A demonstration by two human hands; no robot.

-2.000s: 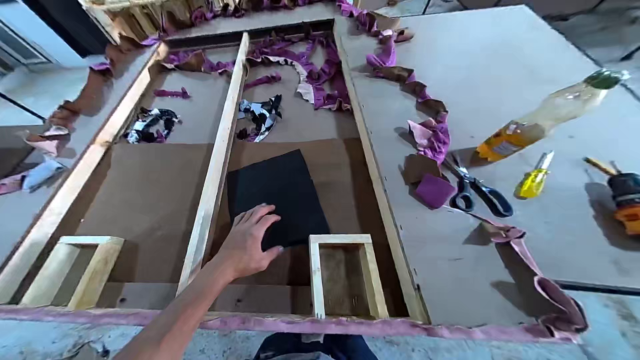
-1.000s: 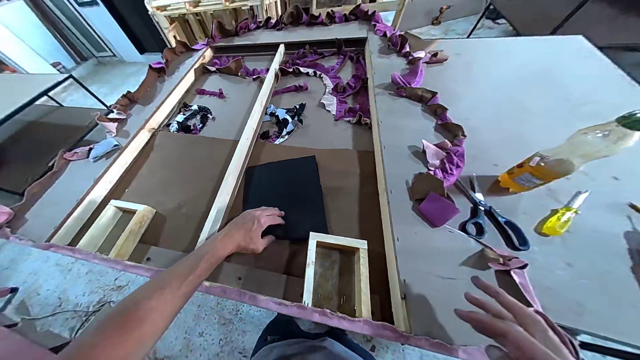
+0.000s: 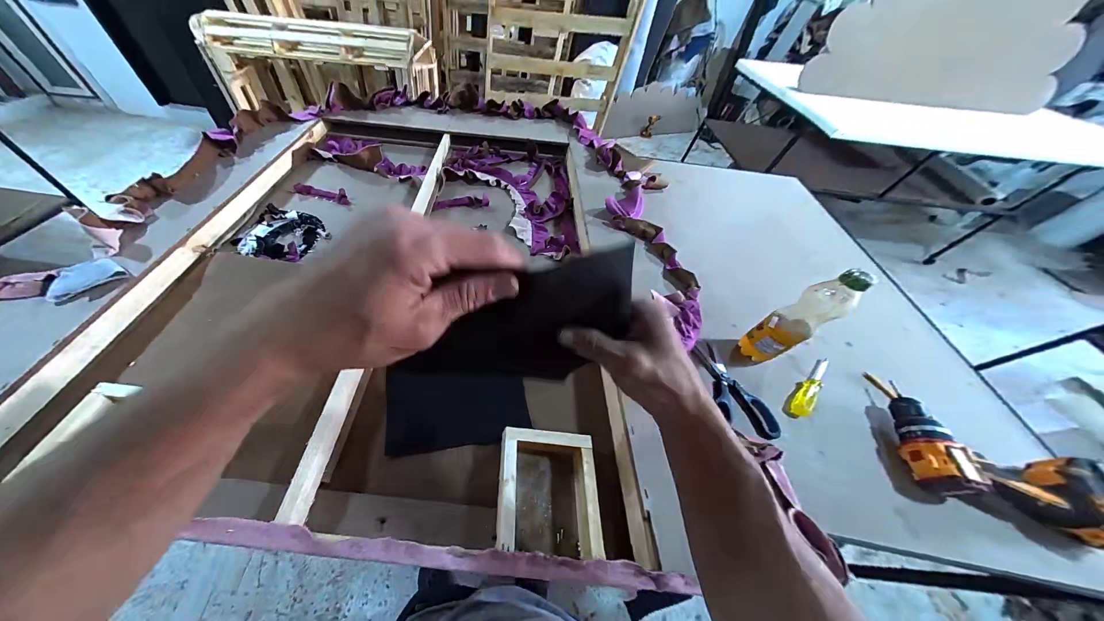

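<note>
A folded piece of black fabric (image 3: 543, 310) is held up between my two hands, over the wooden frame (image 3: 323, 431). My left hand (image 3: 423, 285) pinches its left edge between thumb and fingers, somewhat blurred. My right hand (image 3: 634, 354) grips the lower right side, thumb in front and fingers mostly hidden behind. Below it, another flat black fabric piece (image 3: 457, 414) lies on the brown backing inside the frame, partly covered from view by the raised one. Beside that stands a small rectangular wooden box frame (image 3: 511, 483).
On the tabletop to the right are scissors (image 3: 746, 401), a yellow-handled tool (image 3: 805, 392), a plastic bottle with orange liquid (image 3: 802, 319) and an orange-black cordless drill (image 3: 940, 457). Ruffled purple fabric strips (image 3: 539, 198) lie in and around the frame. Wooden pallets (image 3: 561, 60) stand behind.
My left hand has risen from the black fabric lying in the frame and now holds a piece up. My right hand came in from the right and grips it too. The view has tilted up.
</note>
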